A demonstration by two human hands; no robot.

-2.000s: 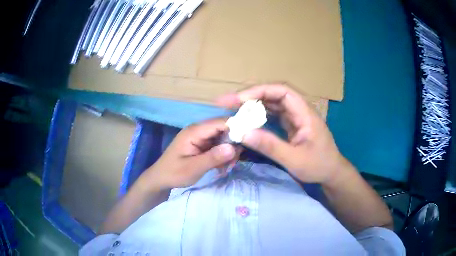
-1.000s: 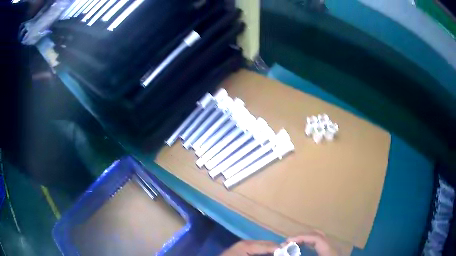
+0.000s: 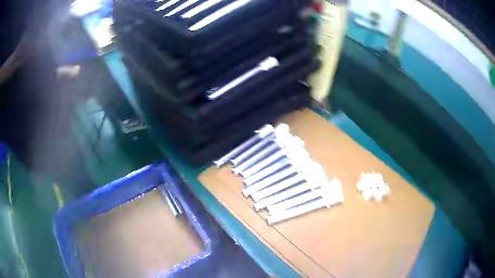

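Observation:
Neither of my hands is in the picture. Several silver tubes with white heads (image 3: 296, 179) lie in a slanting row on the brown cardboard sheet (image 3: 374, 239), heads toward the upper right. A small pile of white end fittings (image 3: 373, 186) lies on the cardboard to their right. One white-headed tube (image 3: 242, 79) lies on the stack of black trays (image 3: 244, 117). More silver tubes (image 3: 220, 14) lie on top of the stack at the upper edge. The picture is somewhat blurred.
A blue crate (image 3: 65, 231) stands at the lower left beside the bench, with cardboard inside and a few bare tubes (image 3: 172, 201) at its inner edge. A yellowish upright piece (image 3: 327, 54) stands beside the black stack. A blurred person (image 3: 40, 103) is at the upper left.
The view has swung up and left from my hands in front of my shirt, so my hands have gone out of the picture. The tube row and black stack have come into view.

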